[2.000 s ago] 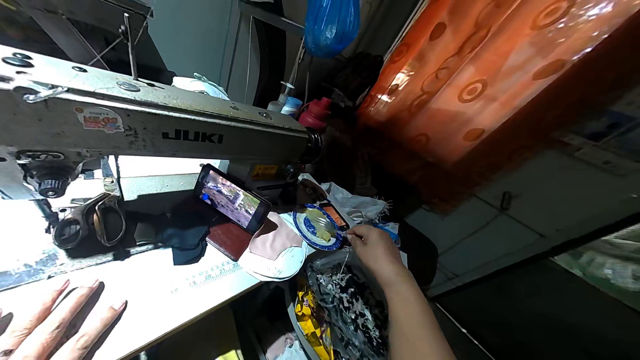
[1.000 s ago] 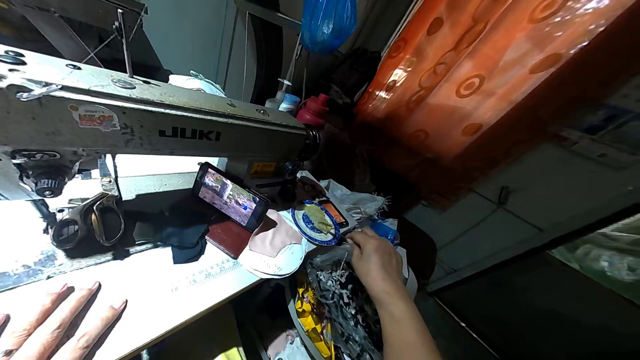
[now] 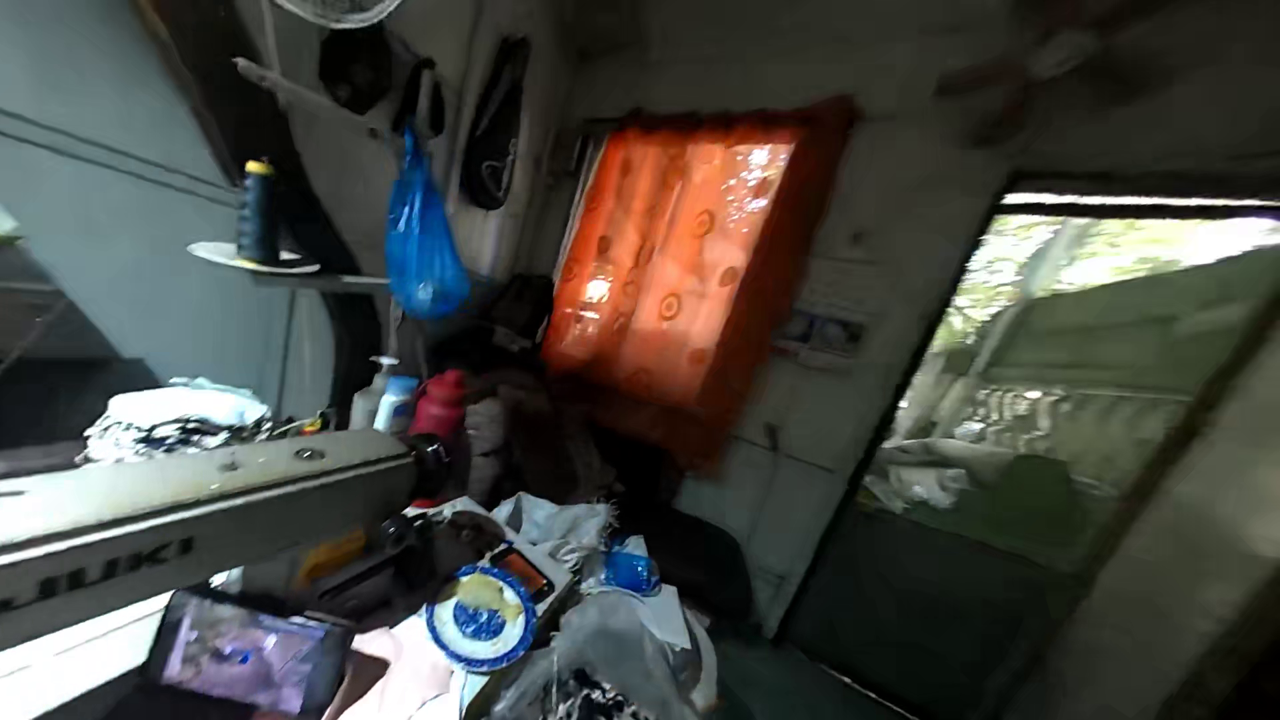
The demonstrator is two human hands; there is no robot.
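Note:
Neither of my hands shows in the view of this moment. At the lower left stands a Juki sewing machine [image 3: 200, 520]. In front of it a phone with a lit screen [image 3: 245, 655] leans at a tilt. Right of the phone, a blue and white plate [image 3: 482, 618] with a piece of pale food on it rests over light fabric [image 3: 400, 665]. A second, smaller device with an orange screen [image 3: 522, 574] touches the area behind the plate. A plastic bag [image 3: 610, 650] holding dark and white scraps is at the bottom centre.
A blue plastic bag [image 3: 425, 240] hangs above the machine. Behind the machine are a pump bottle [image 3: 368, 400], a red bottle [image 3: 440, 405] and a thread spool [image 3: 258, 215]. An orange curtain [image 3: 670, 280] covers a window. A doorway with a dark lower panel [image 3: 930, 610] is at the right.
The view has swung up and to the right. Both hands, seen one second ago on the table and beside the plate, are out of view.

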